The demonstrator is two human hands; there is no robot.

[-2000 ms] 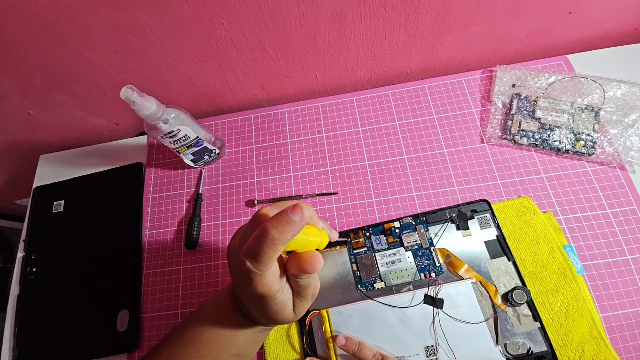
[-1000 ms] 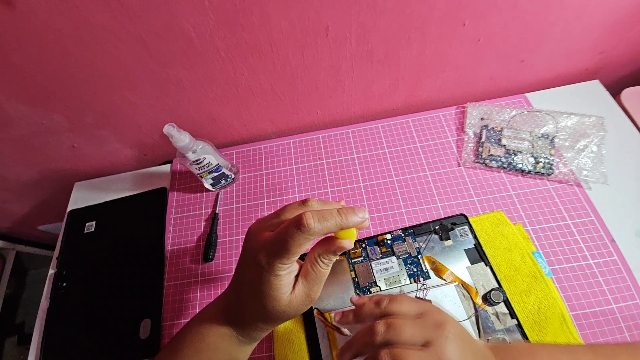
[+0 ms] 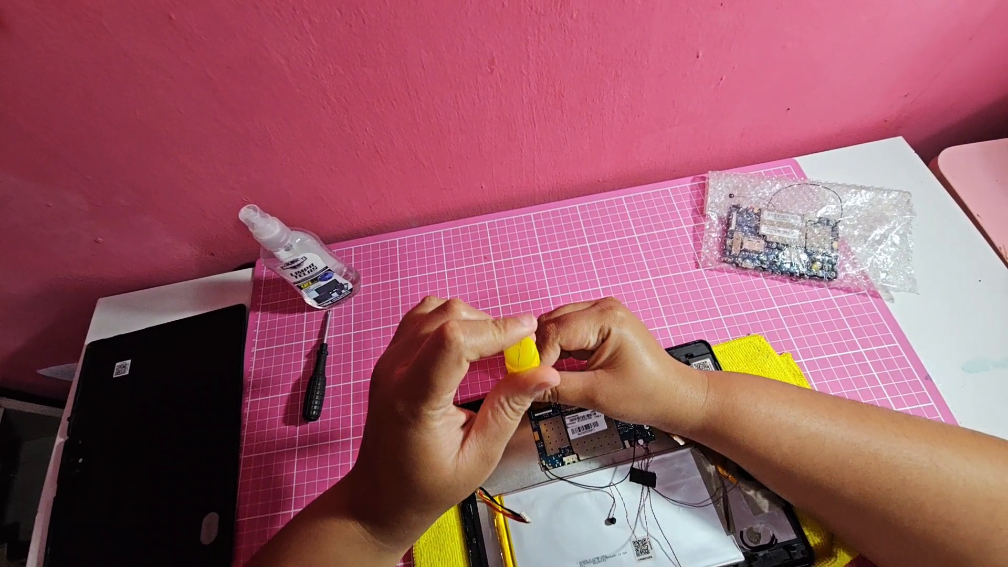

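Note:
A small yellow object (image 3: 521,356), perhaps a tool handle, is pinched between the thumb and forefinger of my left hand (image 3: 449,394). Against its right side are the curled fingers of my right hand (image 3: 610,358); whether they grip anything is hidden. Both hands are over the upper part of an opened tablet, whose blue circuit board (image 3: 587,437) shows partly beneath them. Below the board lies a flat silver-white battery (image 3: 606,512) with thin dark wires and a small black piece across it. A red, yellow and black cable (image 3: 502,504) lies at the battery's left edge.
The tablet rests on a yellow cloth (image 3: 756,358) over a pink gridded cutting mat (image 3: 472,260). To the left are a spray bottle (image 3: 311,268), a black-handled screwdriver (image 3: 316,378) and a black tablet panel (image 3: 150,441). Bubble wrap (image 3: 874,228) around another circuit board (image 3: 780,244) lies back right.
My right hand has come up from over the battery to meet my left hand at the yellow object. Two seconds ago, the left hand held the yellow object at the board's left edge.

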